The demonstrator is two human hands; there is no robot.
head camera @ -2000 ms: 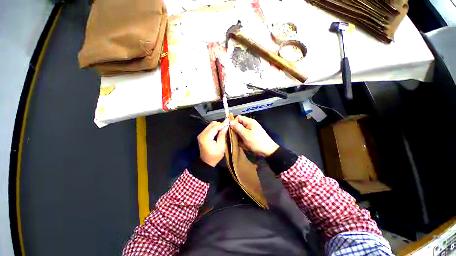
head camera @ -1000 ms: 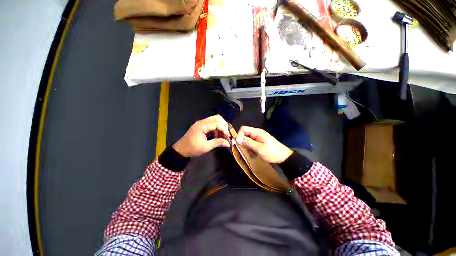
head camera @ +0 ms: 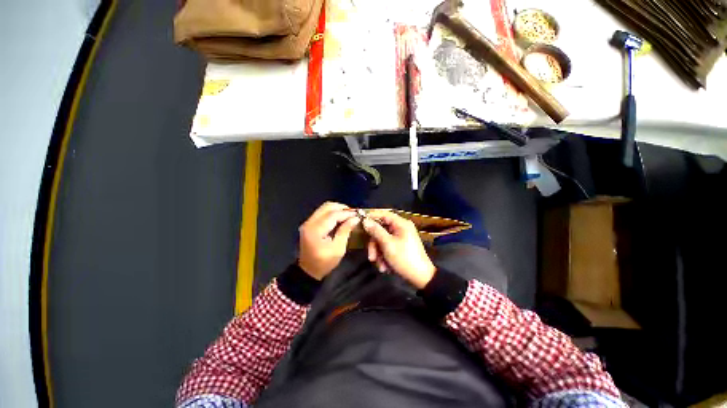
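Note:
A tan-brown bag panel (head camera: pixel 430 224) lies over my lap, its golden edge pointing right. My left hand (head camera: pixel 326 240) pinches the panel's left end between thumb and fingers. My right hand (head camera: pixel 398 245) also pinches that end, its fingertips touching the left ones. A tiny light bit shows between the fingertips, too small to make out. My right hand hides part of the panel. The bar anvil (head camera: pixel 414 158) juts from the table edge beyond my hands, and nothing is on it.
The white-covered table (head camera: pixel 358 96) bears a claw hammer (head camera: pixel 510 70), a small hammer (head camera: pixel 629 96), two parts dishes (head camera: pixel 545 64), a thin dark tool (head camera: pixel 490 126), a brown stack (head camera: pixel 245 30) and a layered stack (head camera: pixel 677 36). A cardboard box (head camera: pixel 594 259) stands below right.
The panel has come away from the bar anvil and turned from pointing towards my lap to pointing right. Both hands have moved nearer my body and kept hold of its end.

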